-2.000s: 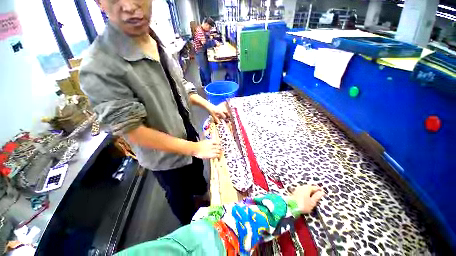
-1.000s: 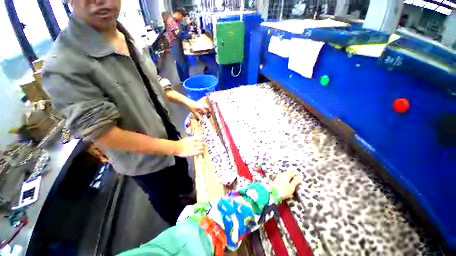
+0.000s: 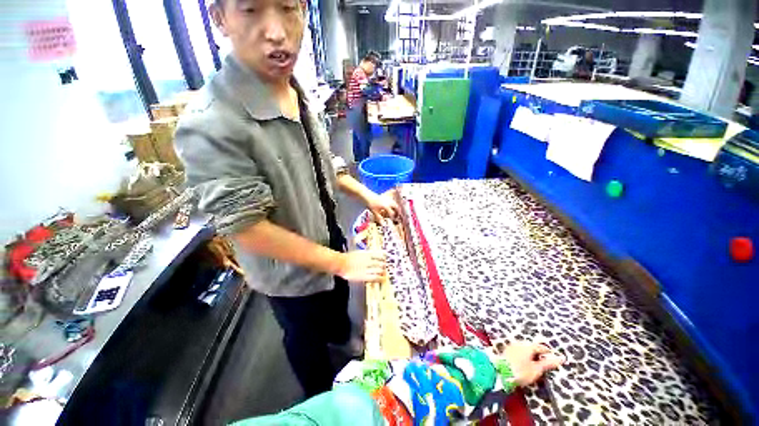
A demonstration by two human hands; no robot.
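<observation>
Leopard-print material (image 3: 533, 266) covers the press bed in front of me. My left hand (image 3: 531, 364) rests on it at the lower middle, fingers slightly bent and apart, with nothing seen in it. A colourful patterned sleeve covers my forearm. Long red strips (image 3: 437, 287) show in a gap in the material to the left of my hand, and more red shows below my wrist. A long leopard piece (image 3: 409, 291) lies along the bed's left edge. My right hand is not in view.
A person in a grey jacket (image 3: 250, 166) stands left of the bed, both hands at its edge. A blue tub (image 3: 387, 170) is behind. The blue press beam (image 3: 657, 216) runs along the right. A metal table (image 3: 50, 341) with a calculator (image 3: 108, 293) and scraps is at left.
The view swung left and down, then back right and up. My left hand stays on the material. The other person's hands remain at the bed's left edge.
</observation>
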